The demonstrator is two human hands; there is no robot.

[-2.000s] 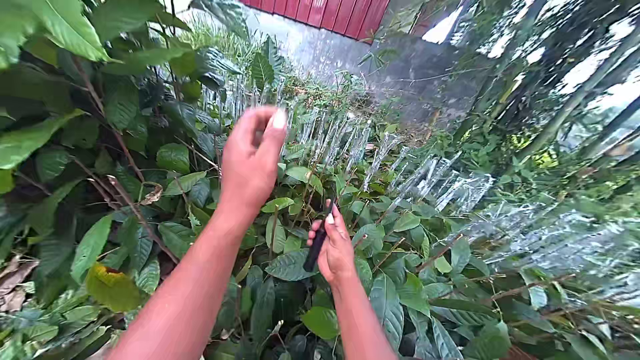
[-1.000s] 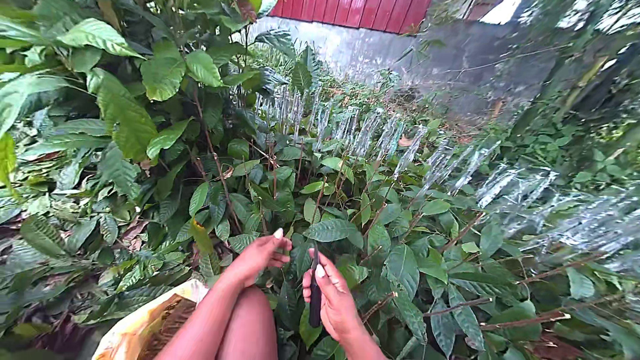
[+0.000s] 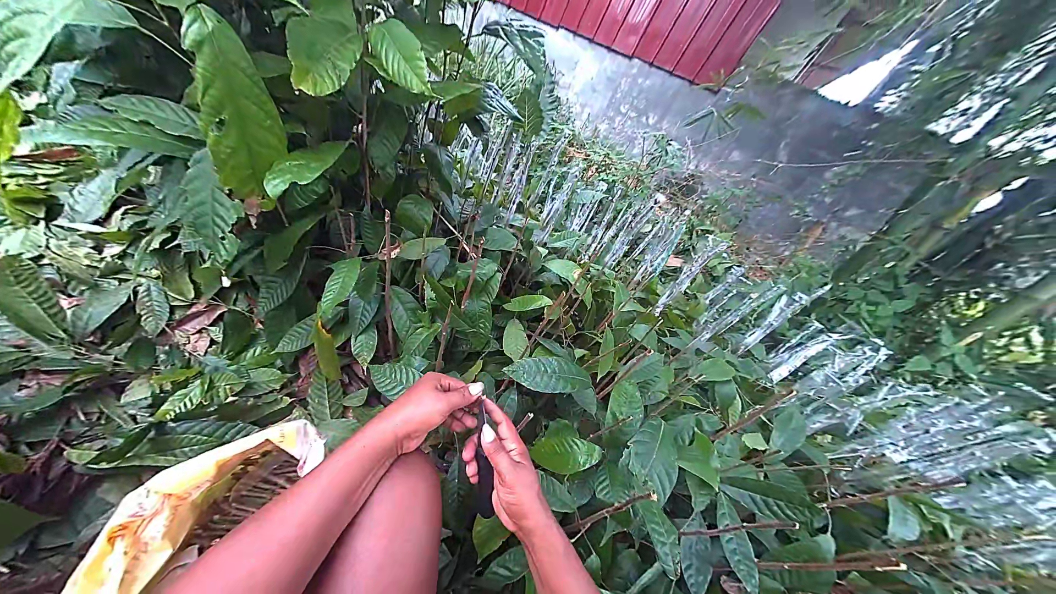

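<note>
My right hand (image 3: 507,470) is closed around a slim black-handled tool (image 3: 484,487), its handle pointing down and its upper end between thumb and fingers. Just left of it, my left hand (image 3: 436,410) has thumb and fingertips pinched together at the tool's upper end. Whether something small sits between those fingertips cannot be told. Around both hands stand leafy green plants (image 3: 549,374) and cut woody stems (image 3: 388,280). Several stems farther back are wrapped in clear plastic film (image 3: 635,239).
A yellow and white sack (image 3: 132,528) with thin brown sticks inside lies open beside my bent knee (image 3: 388,528). Tall leafy shrubs rise at the left. Behind the plants are a grey wall (image 3: 610,91) and red metal sheeting (image 3: 660,33). Cut stems jut out at the lower right.
My left hand was raised above the plants two seconds ago; it has come down beside the right hand and now meets it at the tool. The view has tilted down, bringing the knee and sack in.
</note>
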